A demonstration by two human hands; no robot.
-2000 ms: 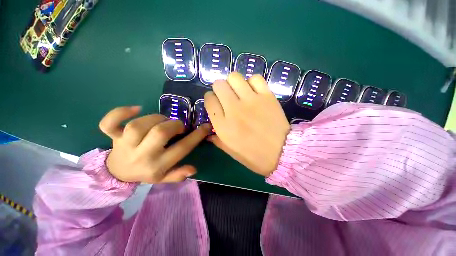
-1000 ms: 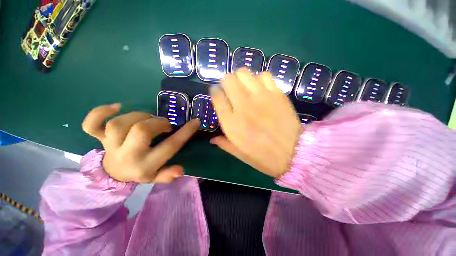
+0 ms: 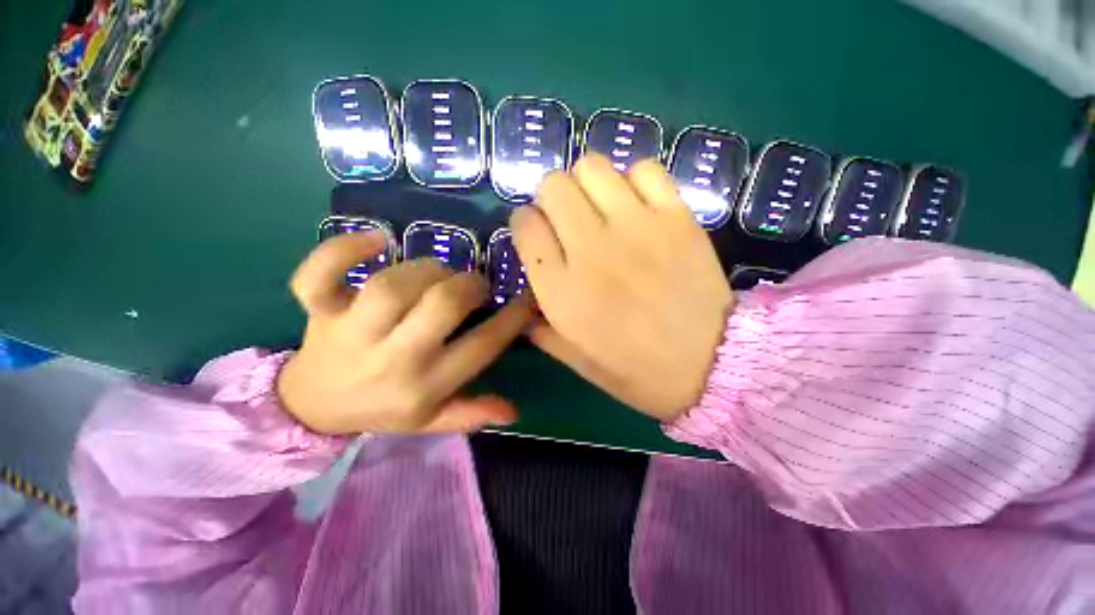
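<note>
Smartwatch bodies [image 3: 442, 135] with silver rims lie in two rows, their screens lit with pale lines. The near row is partly covered by my hands. My left hand [image 3: 396, 336] is over the left end of the near row, index finger extended to the lower edge of the third near-row watch [image 3: 507, 267]. My right hand [image 3: 630, 288] lies palm down over the near row just right of it, its thumb side beside that same watch. What is under my right palm is hidden, so I cannot tell whether it holds anything.
A black strip [image 3: 414, 203] runs between the rows on the green mat [image 3: 216, 228]. A cartoon-patterned phone or case [image 3: 96, 90] lies at the far left. A white tray [image 3: 1033, 42] is at the far right edge. A yellow sheet edge [image 3: 1087, 270] shows at right.
The watches and mat appear further left in the view. My left index finger has moved from the second near-row watch to the third. My right hand stays beside it, now over watches further along the row.
</note>
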